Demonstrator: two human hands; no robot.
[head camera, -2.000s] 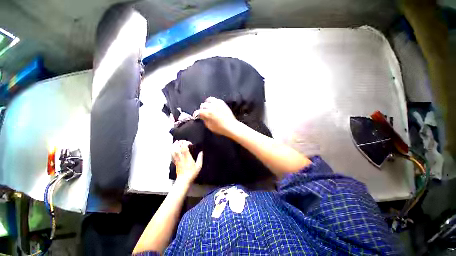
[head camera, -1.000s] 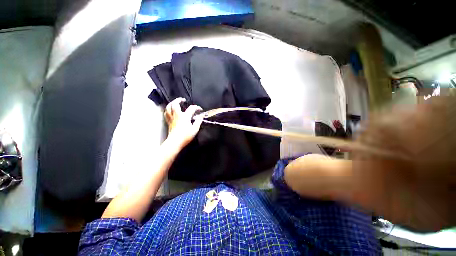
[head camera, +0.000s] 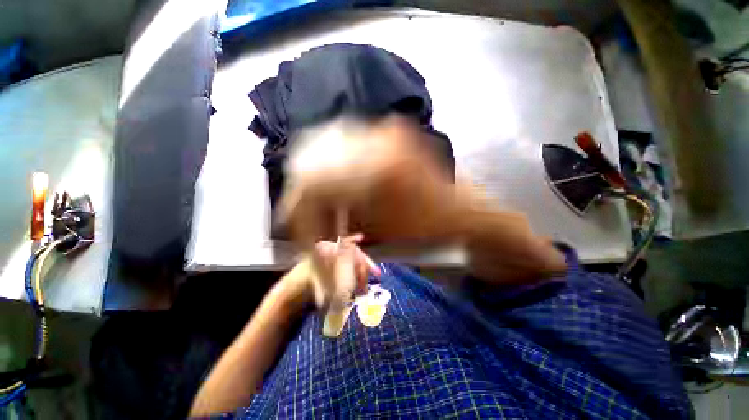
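Observation:
A bundle of folded black cloth (head camera: 357, 78) lies on the white pressing table (head camera: 509, 74), its layered edges fanned at the left. My right hand (head camera: 369, 180) is blurred and raised close to the camera, hiding the middle of the bundle. My left hand (head camera: 341, 267) is below it, in front of my body, with fingers bent together. A short pale strip (head camera: 342, 220) shows between the two hands; how each hand holds it is too blurred to tell.
A steam iron (head camera: 579, 176) with hoses stands on the table's right side. A long dark padded board (head camera: 160, 156) is at the left. Beyond it, a second iron (head camera: 72, 221) is on the adjoining table. A blue bar (head camera: 267, 12) is behind, a tan padded board (head camera: 677, 98) at far right.
The long pale strip stretched out to the right is no longer seen stretched. My right hand has come in from the right to the middle. My left hand has moved off the cloth towards my body.

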